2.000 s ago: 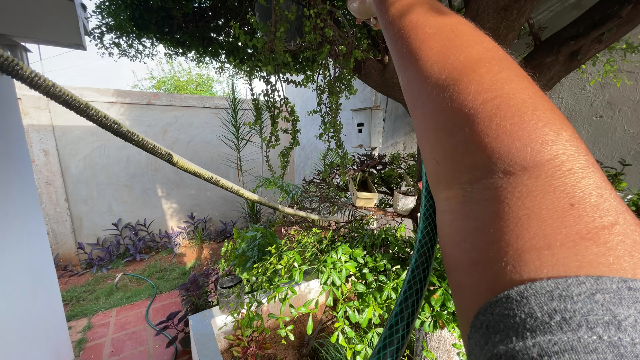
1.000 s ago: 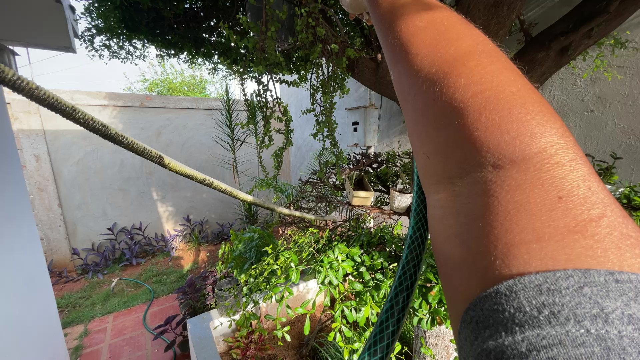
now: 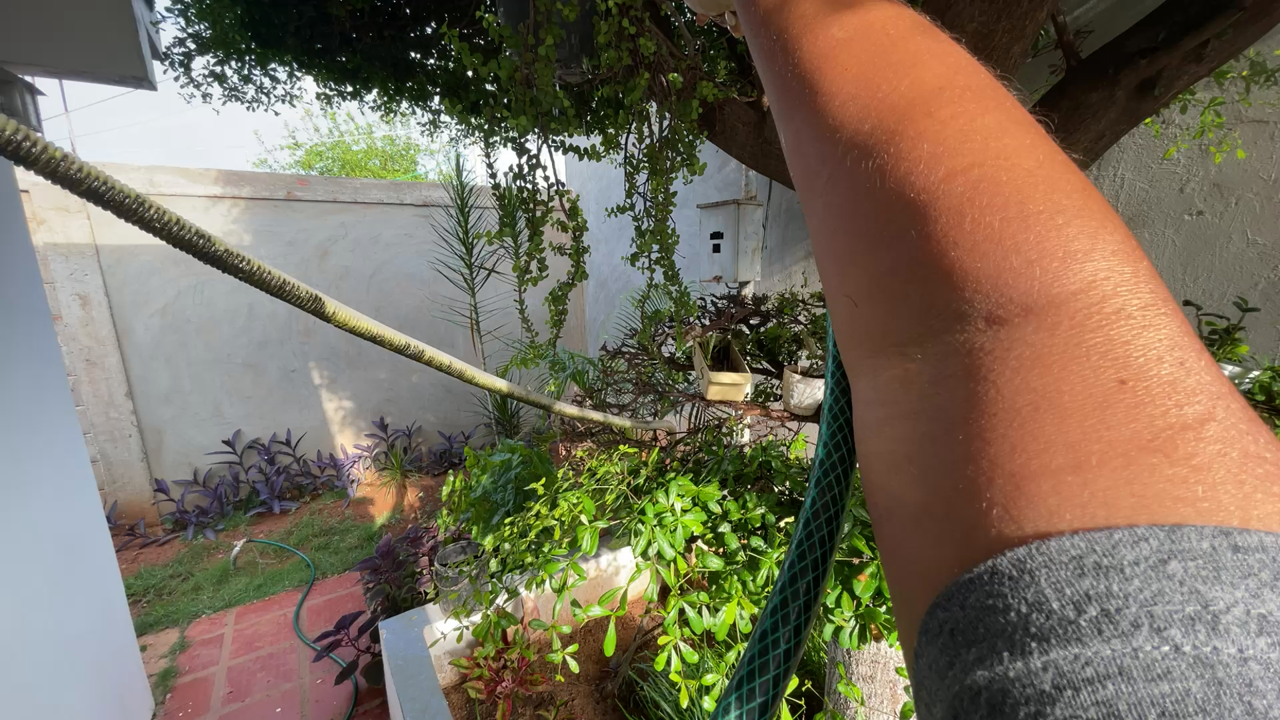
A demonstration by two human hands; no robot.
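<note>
My right forearm, in a grey sleeve, reaches from the lower right to the top edge. Only a small part of my right hand (image 3: 716,10) shows there, beside the hanging foliage; its grip is hidden. Partly behind the forearm hangs a green garden hose with a mesh pattern (image 3: 806,590), running down to the bottom edge. Whether my right hand holds it cannot be told. A trailing plant with small round leaves (image 3: 645,190) dangles left of the forearm. My left hand is out of view.
A long ridged pole or stem (image 3: 300,295) slants across the left. Below are a planter wall (image 3: 400,665), leafy shrubs (image 3: 690,530) and a thin green hose (image 3: 308,580) on red paving (image 3: 235,660). Two pots (image 3: 724,384) stand near a white box (image 3: 730,240). Thick branches (image 3: 1140,75) cross the upper right.
</note>
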